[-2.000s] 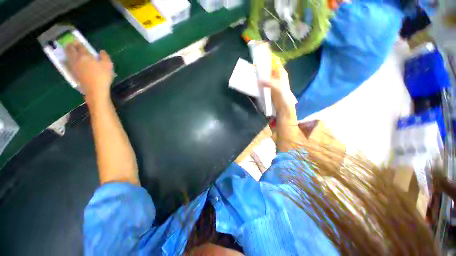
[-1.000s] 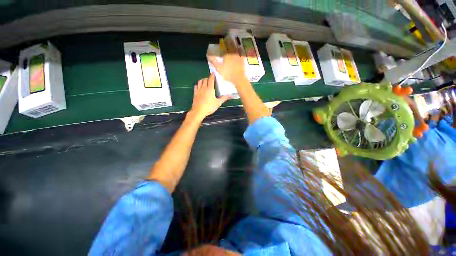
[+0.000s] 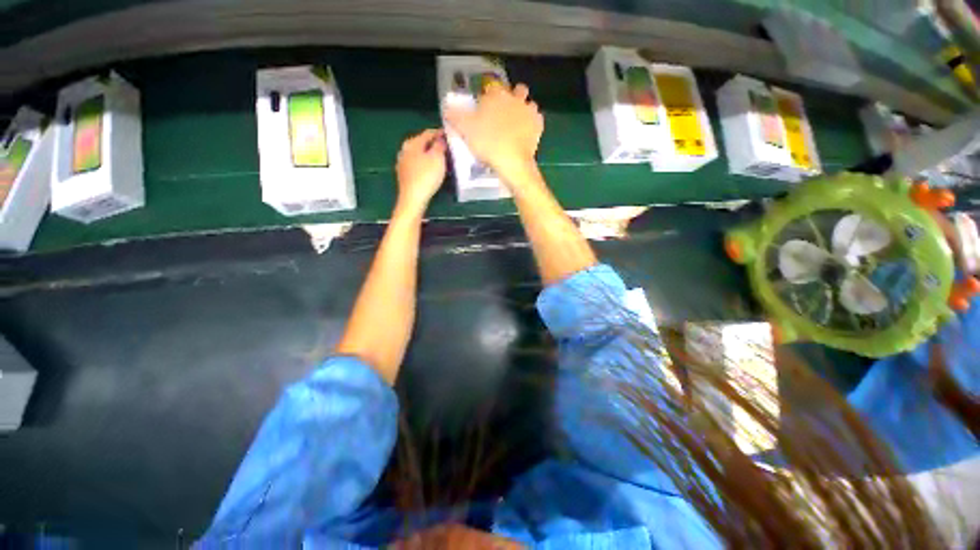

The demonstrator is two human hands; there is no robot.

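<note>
A white phone box (image 3: pixel 478 185) with a phone picture on top stands on the green conveyor belt (image 3: pixel 392 97) in front of me. My right hand (image 3: pixel 501 124) lies over the upper part of its top face, fingers apart, and hides much of the picture. My left hand (image 3: pixel 422 167) is at the box's left side with its fingers bent; whether it touches the box is hard to tell. Neither hand is seen lifting the box.
Closed phone boxes (image 3: pixel 306 140) stand on the belt to the left. At the right, white lids lie beside bases with yellow faces (image 3: pixel 681 118). A green fan (image 3: pixel 849 263) stands at right. White pieces (image 3: pixel 749 385) lie near my right sleeve. A grey-white block (image 3: pixel 13 387) is at the left edge.
The lid is now on the box in front of me, where a lid and base stood side by side. My left hand has moved up along its left side; my right hand rests over its top.
</note>
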